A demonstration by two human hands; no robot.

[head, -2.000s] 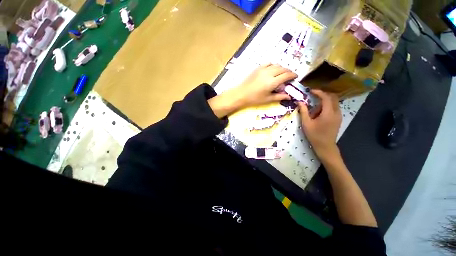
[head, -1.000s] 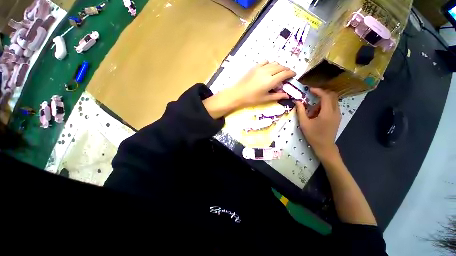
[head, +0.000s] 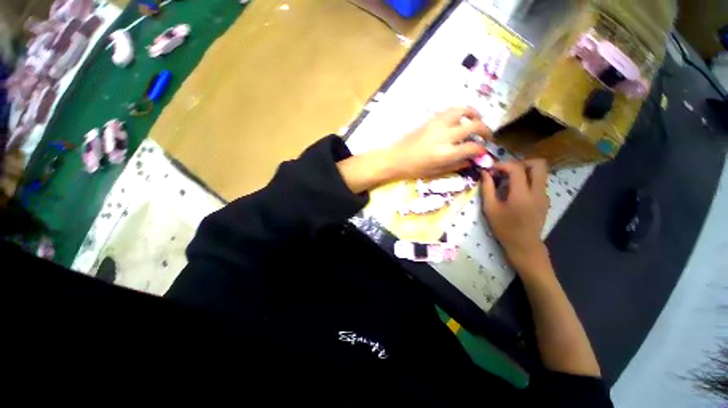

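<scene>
My left hand (head: pixel 443 146) and my right hand (head: pixel 515 203) meet over the white board and hold a small pink unit (head: pixel 484 160) between their fingertips. Most of the unit is hidden by the fingers, and the view is blurred. Thin pale curved parts (head: pixel 423 204) lie on the yellow sheet (head: pixel 411 225) just below my hands. A pink-and-white unit with a black square (head: pixel 426 252) lies at the board's near edge.
An open cardboard box (head: pixel 551 103) stands right of the board, with a pink unit (head: pixel 611 65) and a black piece (head: pixel 598 103) on top. A black rounded object (head: pixel 635 220) lies right. Left are brown sheeting (head: pixel 271 96) and a green belt (head: pixel 80 191) carrying pink units.
The view has shifted, so surroundings sit lower and slightly right. My left fingers have closed further over the pink unit, which shows less and looks brighter pink.
</scene>
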